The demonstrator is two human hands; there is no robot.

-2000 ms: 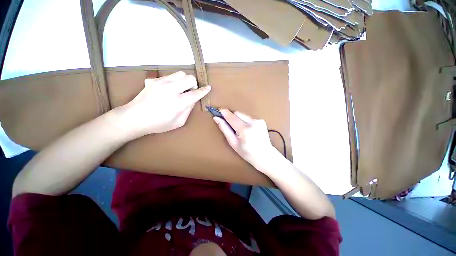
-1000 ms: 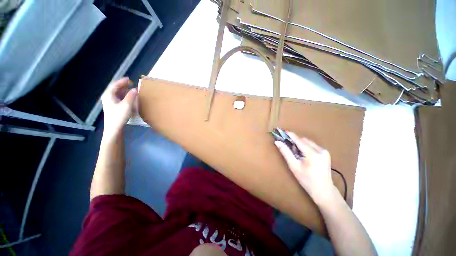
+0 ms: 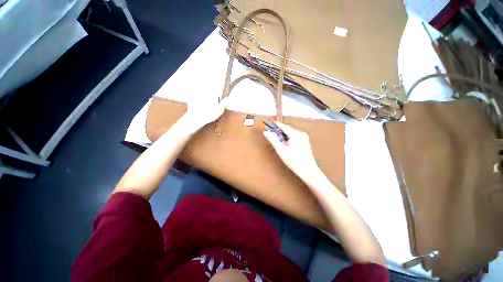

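A tan bag panel [image 3: 259,160] lies on the white table, its lower edge towards my lap. Its long narrow handle [image 3: 284,71] loops away from me, with its ends on the panel. A small white patch [image 3: 249,121] sits at the top edge between the handle ends. My left hand [image 3: 207,113] is at the top edge by the left handle end; whether its fingertips pinch anything is hidden. My right hand [image 3: 292,144] holds dark thread snips [image 3: 277,131], blades pointing up-left, just below the right handle end.
A stack of tan panels [image 3: 320,49] with uneven edges and straps lies at the far side. A second pile of tan panels [image 3: 449,171] lies at the right, with bunched straps [image 3: 469,66] beyond it. A metal rack [image 3: 94,88] stands at the left above the dark floor.
My left hand has moved from the panel's left end to the left handle end. My right hand and the snips have shifted off the right handle end, slightly towards the white patch.
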